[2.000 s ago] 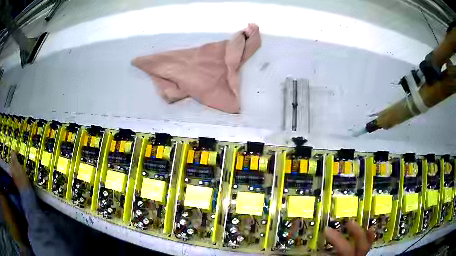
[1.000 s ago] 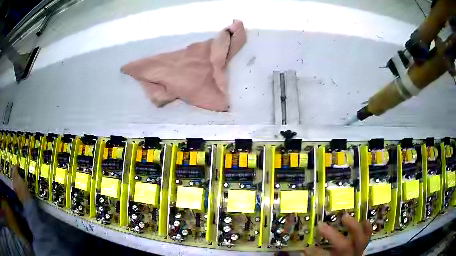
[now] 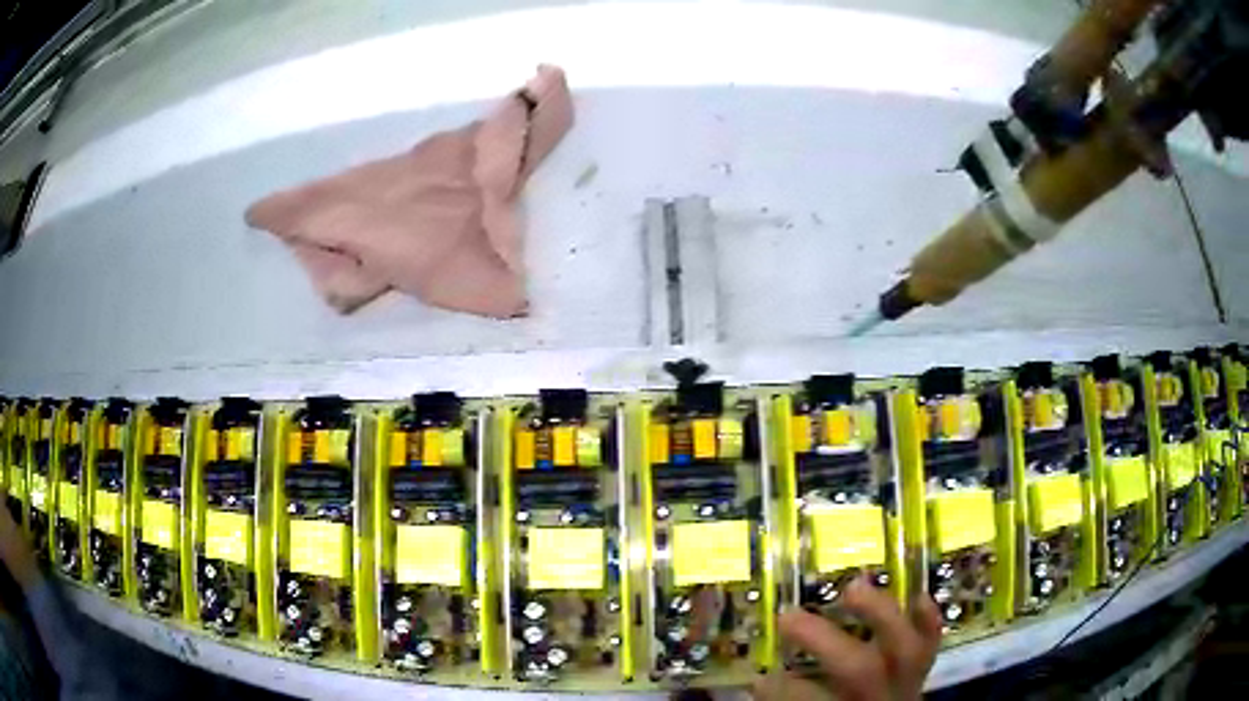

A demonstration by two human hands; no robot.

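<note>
A long row of power supply boards, with yellow transformers point(image 3: 564, 556) and upright yellow-green strips, lies along the worktop's near edge. My left hand point(image 3: 856, 646) is at the lower right of centre, over the near ends of the boards. Its fingers are spread and bent, with nothing seen in them; its wrist is cut off. The brown, tape-wrapped glue gun point(image 3: 1020, 212) slants in from the upper right. Its pale-blue nozzle tip is above the worktop, behind the rail. Brown and dark shapes crowd its rear end, and I cannot make out my right hand there.
A crumpled pink cloth point(image 3: 425, 226) lies on the pale worktop point(image 3: 151, 295). A slotted metal bracket point(image 3: 678, 271) stands square to the pale rail point(image 3: 466, 373). A blurred bare arm point(image 3: 17, 548) shows at the left edge; whose it is is unclear. A blue coiled cord point(image 3: 1216, 473) is at the right.
The view has turned right, so cloth, bracket and boards have shifted left. The gun keeps nearly the same place over the worktop. My left hand has shifted slightly right relative to the bracket.
</note>
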